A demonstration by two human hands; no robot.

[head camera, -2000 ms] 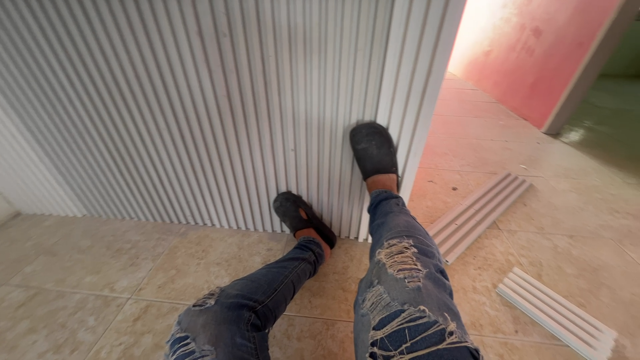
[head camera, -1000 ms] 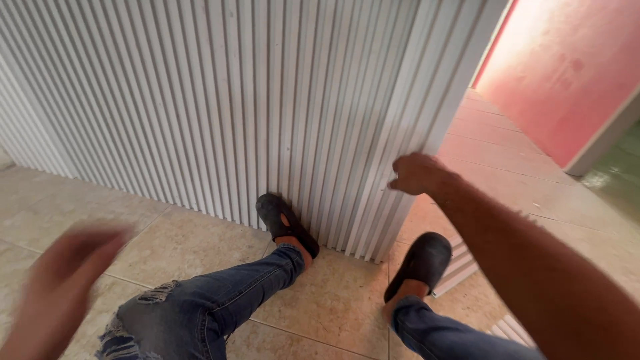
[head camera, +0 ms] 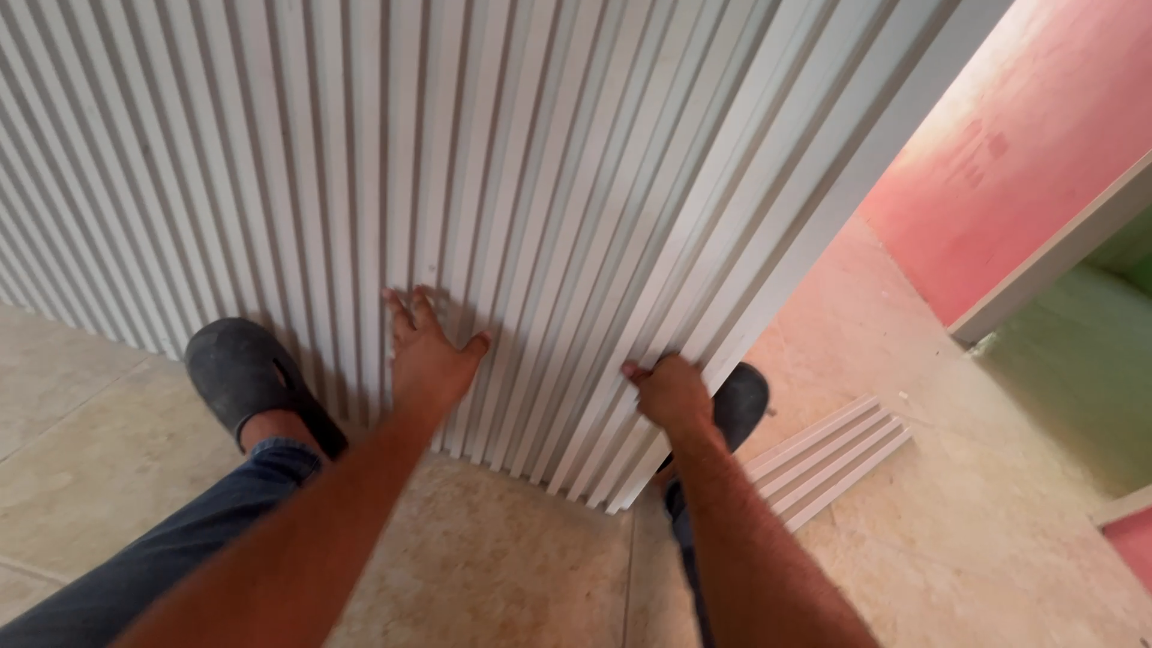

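Note:
White fluted wall panels (head camera: 540, 180) stand upright in front of me, their lower ends near the tiled floor. My left hand (head camera: 430, 355) lies on the ribs with fingers spread, holding nothing. My right hand (head camera: 673, 391) is at the lower right, its fingers around the edge strip of the end panel (head camera: 765, 207); the fingertips behind the edge are hidden. A dark clog (head camera: 238, 369) on one foot touches the panels at the left. The other dark clog (head camera: 742, 405) is partly hidden behind my right hand and the panel edge.
A short offcut of fluted panel (head camera: 837, 459) lies on the floor tiles (head camera: 972, 468) at the right. Beyond it are a pink wall (head camera: 1008, 180), a light door frame or wall edge (head camera: 1053, 252) and a greenish floor area (head camera: 1071, 360).
My left hand, blurred in the air a second ago, is now on the ribs. My right hand has come onto the panel's edge lower down. The right foot is now partly behind that edge.

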